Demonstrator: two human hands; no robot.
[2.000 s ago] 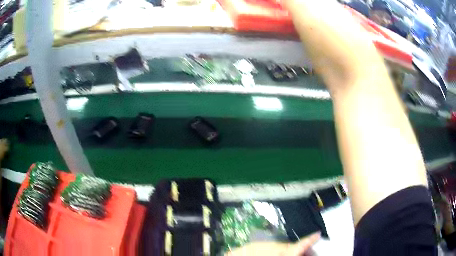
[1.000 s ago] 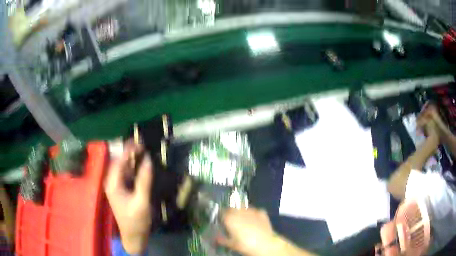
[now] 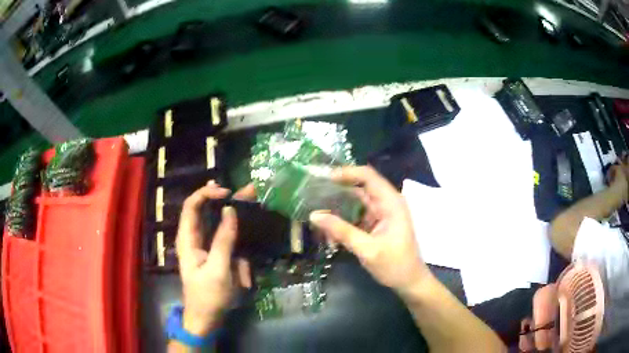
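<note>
My left hand (image 3: 210, 255), with a blue wristband, holds a black housing (image 3: 265, 231) by its left end; a pale yellow strip shows at its right end. My right hand (image 3: 379, 231) holds a green circuit board (image 3: 296, 193), blurred, tilted over the housing's upper right part. Whether the two touch I cannot tell. A heap of green and silver boards (image 3: 272, 148) lies behind my hands, and more boards (image 3: 286, 300) lie below them. Columns of black housings with pale yellow strips (image 3: 186, 155) stand left of the boards.
A red tray (image 3: 69, 255) with bundled boards (image 3: 69, 165) is at left. Another housing stack (image 3: 426, 107) and white papers (image 3: 476, 186) lie right. A green belt (image 3: 345, 58) carries dark devices. A pink fan (image 3: 578, 307) and another person's arm (image 3: 586, 217) are at lower right.
The view has shifted down and steadied. My left hand has moved from the housing stack towards the centre with a housing. My right hand has risen with a board, and the two hands are now close together.
</note>
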